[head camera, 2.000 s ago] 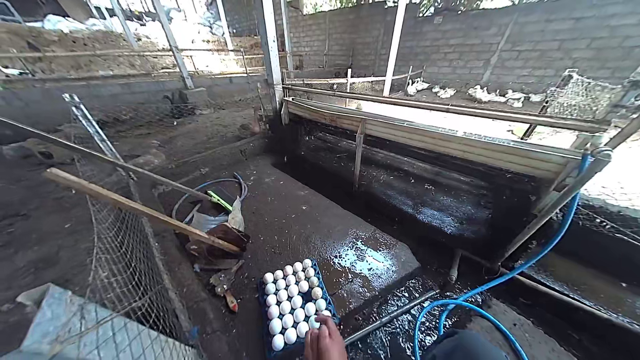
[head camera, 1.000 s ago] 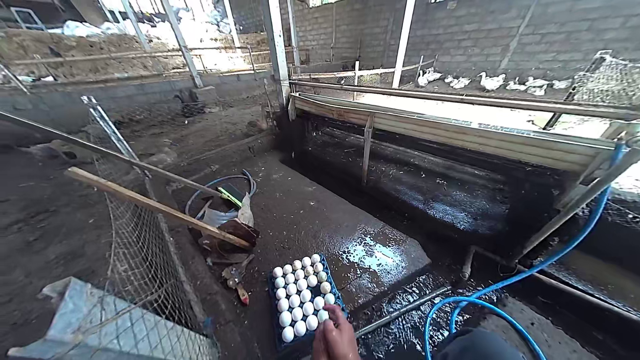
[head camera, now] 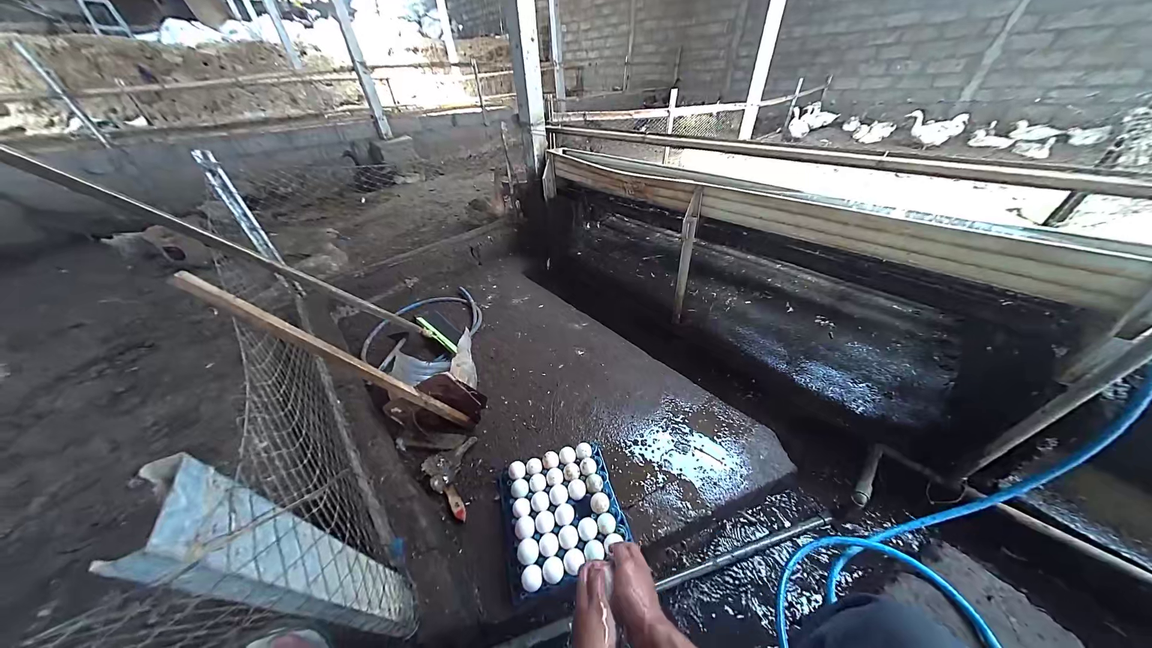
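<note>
Rows of mostly white eggs (head camera: 544, 522) stand in a blue egg tray (head camera: 506, 549) on the dark floor, with a gap showing right of its middle. At the tray's near right corner, my left hand (head camera: 593, 605) and my right hand (head camera: 637, 589) are close together, wet, and cupped around a small pale thing that looks like an egg, mostly hidden by the fingers. One egg in the tray lies just beyond my right fingertips.
A blue hose (head camera: 945, 517) loops at right beside a metal pipe (head camera: 747, 551). Left are wire netting (head camera: 283, 423), bent sheet metal (head camera: 270, 540), a wooden bar (head camera: 315, 346) and a red-tipped brush (head camera: 454, 502). Beyond runs a long trough (head camera: 810, 211); white geese or ducks (head camera: 936, 129) rest behind it.
Two seconds ago one hand was visible at the tray's near right corner; now both hands are together there. The view has turned slightly.
</note>
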